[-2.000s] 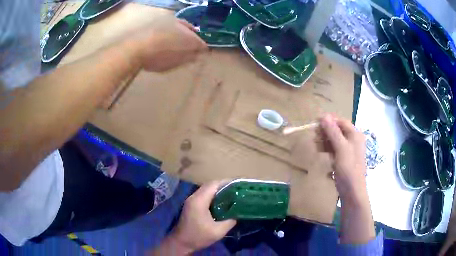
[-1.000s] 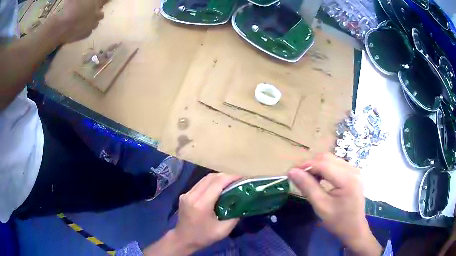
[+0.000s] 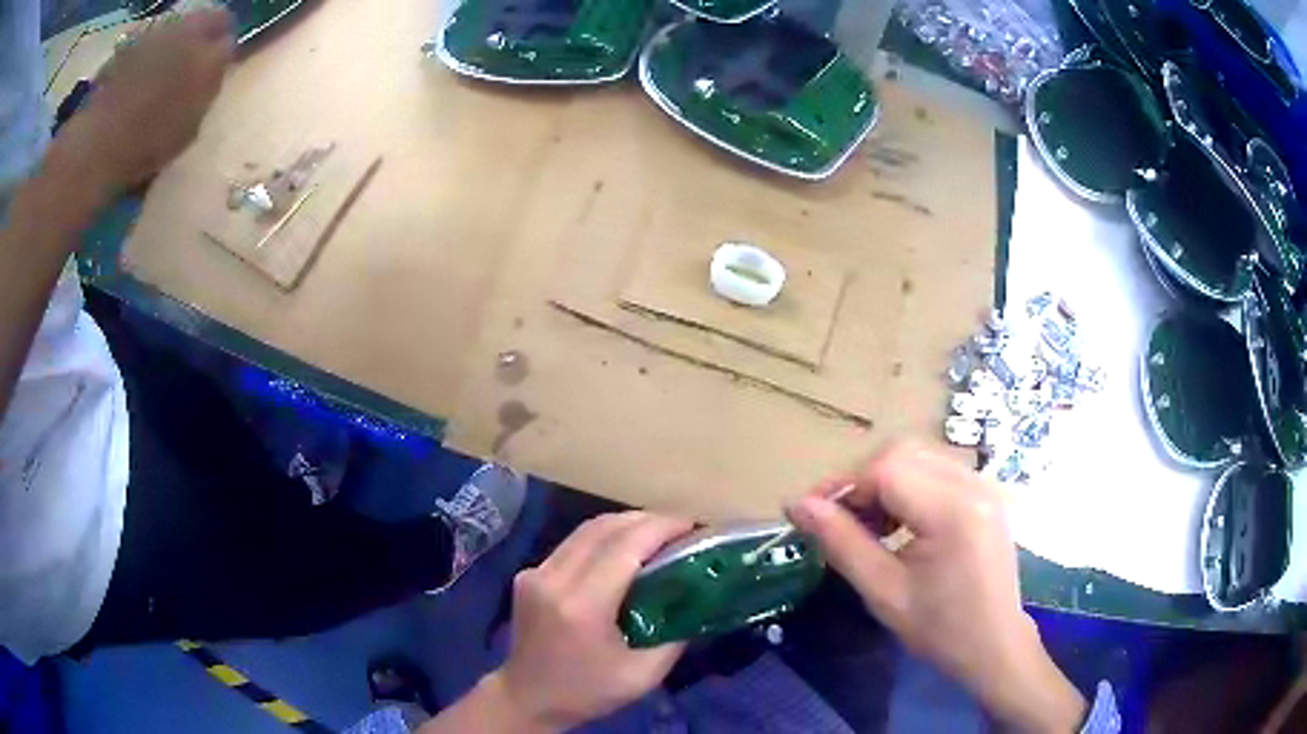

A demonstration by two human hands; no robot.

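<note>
My left hand point(image 3: 585, 602) holds a glossy green housing point(image 3: 702, 591) with a silver rim, over the lap just off the bench edge. My right hand point(image 3: 925, 566) pinches a thin pale glue stick point(image 3: 806, 526) at the housing's right end. The stick's tip is at the housing's upper side, beside a small white or shiny spot. A white glue cup point(image 3: 747, 273) stands on a cardboard pad point(image 3: 803, 323). A loose pile of silver trim pieces point(image 3: 1021, 384) lies to the right.
More green housings lie at the back point(image 3: 760, 93) and on the white sheet point(image 3: 1104, 502) at right. A clear bag of silver parts point(image 3: 975, 50) is at the back right. Brown cardboard point(image 3: 473, 287) covers the bench. A coworker's arm point(image 3: 108, 144) is at left, near another small pad point(image 3: 294, 244).
The stick has moved from near the cup to the housing, and my right hand has come down with it. The housing has tilted slightly. The coworker's arm has withdrawn to the left.
</note>
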